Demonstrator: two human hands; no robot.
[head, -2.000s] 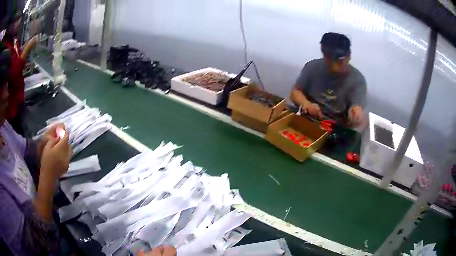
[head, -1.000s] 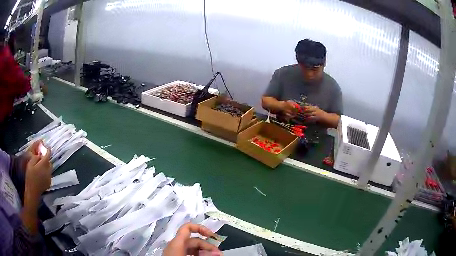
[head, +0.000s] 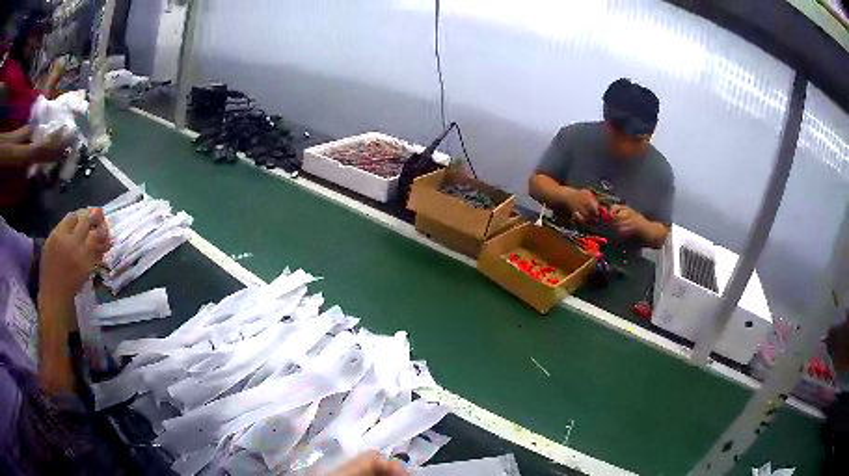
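Note:
A big overlapping heap of white sleeved parts lies on the dark worktop at the lower left, some with small dark dots. My left hand is at the bottom edge, in front of the heap; only a small part of it shows, and its fingertips and anything in them are cut off. Another white strip lies right of the hand at the bottom edge. My right hand is not in view.
The green belt with a pale rail runs beyond the heap. A worker sits opposite behind open cartons and a white box. Another worker's hand is at the left. A white post stands at the right.
My left hand has dropped mostly out of the picture; the small part at its fingertips no longer shows. The view has shifted. A far-left worker now holds a white bundle.

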